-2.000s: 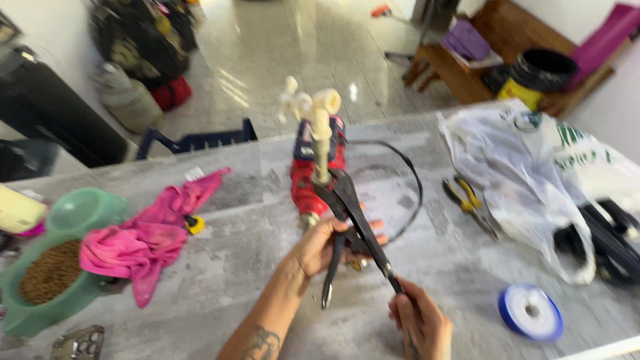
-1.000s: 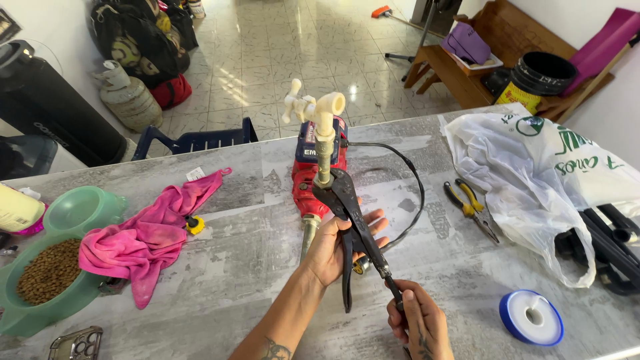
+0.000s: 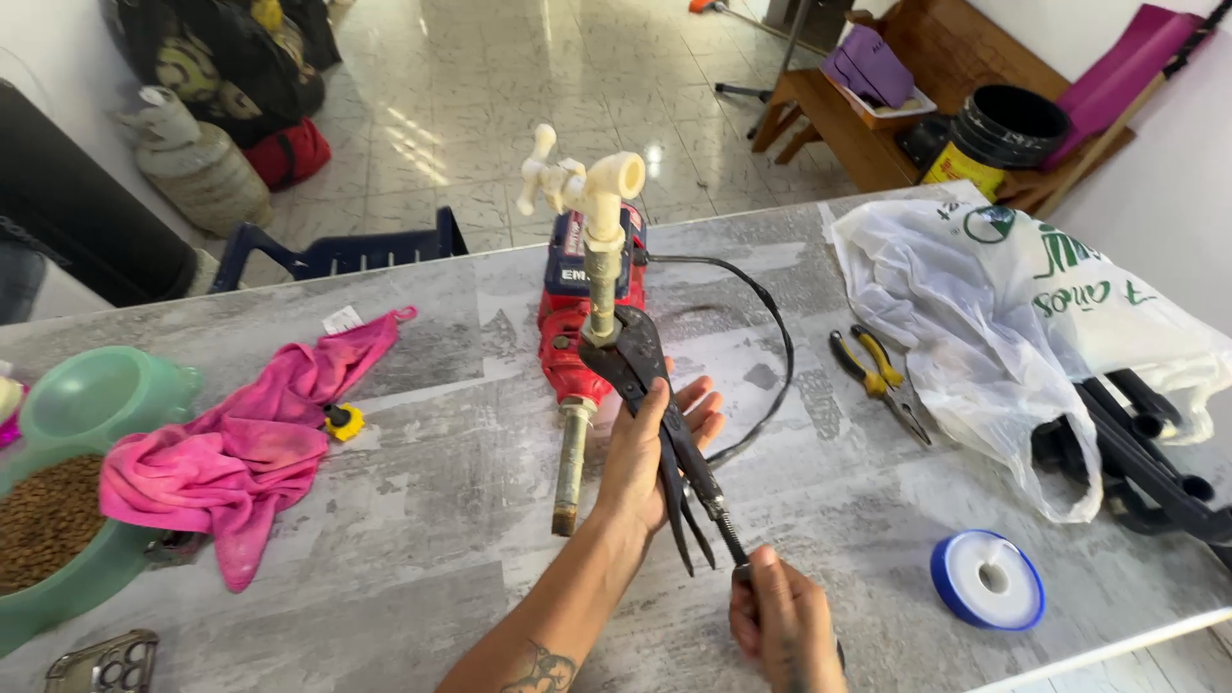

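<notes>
Black locking pliers have their jaws around the metal nut at the foot of a vertical threaded pipe. A cream plastic tap tops that pipe. Beneath and behind stands a red and blue water pump, with a second metal pipe pointing towards me. My left hand holds the pliers' body and handles, some fingers spread behind them. My right hand is closed around the adjusting screw end at the bottom of the tool.
Combination pliers, a roll of white thread tape and a white plastic bag with black pipes lie at right. A pink cloth, a yellow-black cap and a green pet bowl are at left. A black cable curves beside the pump.
The pliers' handle lever has changed its angle, and my left hand has shifted along the tool. My right hand stays at the screw end.
</notes>
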